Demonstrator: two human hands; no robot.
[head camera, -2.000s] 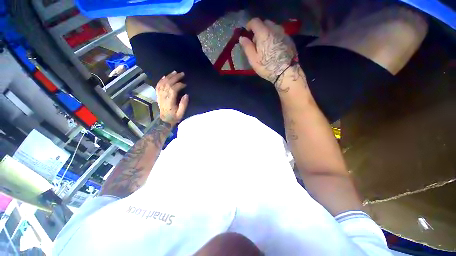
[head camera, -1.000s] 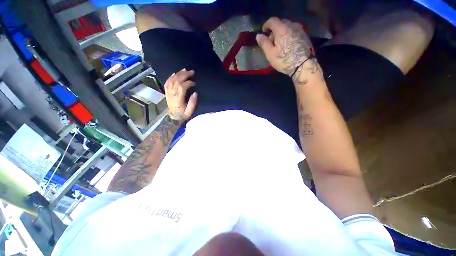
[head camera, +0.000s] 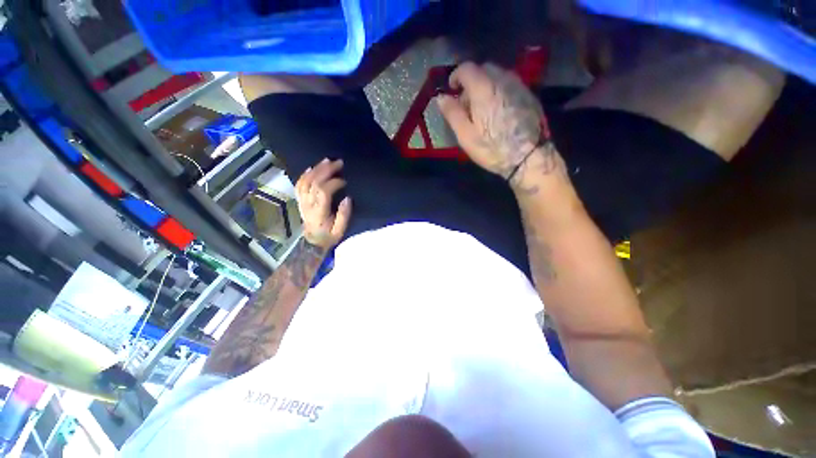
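My left hand (head camera: 322, 204) rests on the dark shorts at my left thigh, fingers slightly curled and apart, holding nothing. My right hand (head camera: 492, 116) is over the gap between my thighs, above the red frame (head camera: 420, 134). Its thumb and index finger are apart, the other fingers are curled and partly hidden, and no object shows in it. A blue crate (head camera: 349, 40) is at the top left beyond my left knee, its inside partly visible and its far side cut off by the picture's edge.
Another blue rim (head camera: 707, 25) crosses the top right. A brown cardboard carton (head camera: 743, 313) is beside my right leg. At left are a dark bench edge, red and blue bins (head camera: 174, 233), and shelving with a small blue box (head camera: 231, 132).
The view has tilted, so more of the blue crate shows at the top left and my body sits lower in the picture. Both hands keep nearly the same pose.
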